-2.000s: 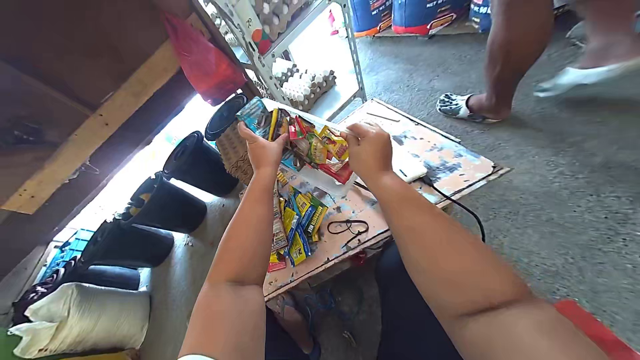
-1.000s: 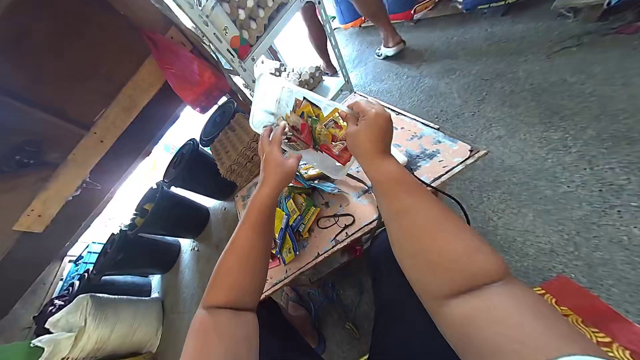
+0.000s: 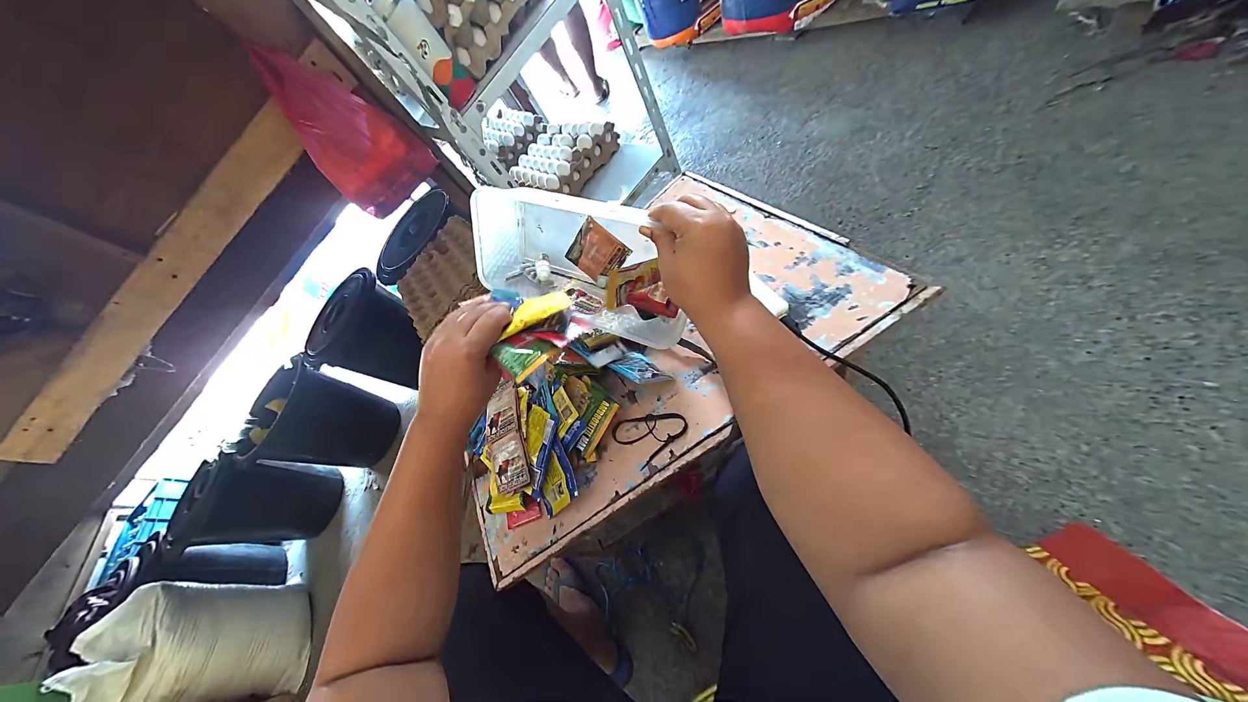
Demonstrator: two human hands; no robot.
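Note:
My right hand (image 3: 704, 255) grips the rim of a translucent white plastic container (image 3: 546, 210), which is tilted over a worn painted table (image 3: 829, 263). Some packets lie inside it, among them an orange-brown sachet (image 3: 597, 249). My left hand (image 3: 463, 363) holds several colourful sachets (image 3: 534, 314) at the container's near left side. Below that hand a pile of yellow, blue and brown sachets (image 3: 546, 439) lies on the table. A dark looped cord (image 3: 651, 429) rests to the right of the pile.
Behind the table stands a metal shelf (image 3: 639, 88) with egg trays (image 3: 565, 156). Black buckets (image 3: 327, 414) line the left side, near a white sack (image 3: 210, 634). A red plastic bag (image 3: 341, 132) hangs at upper left. A black cable (image 3: 868, 375) droops over the table's right edge.
My left hand has left the container's side and come down toward the pile, now with sachets in it. Fewer packets show in the container. The person walking behind has moved away.

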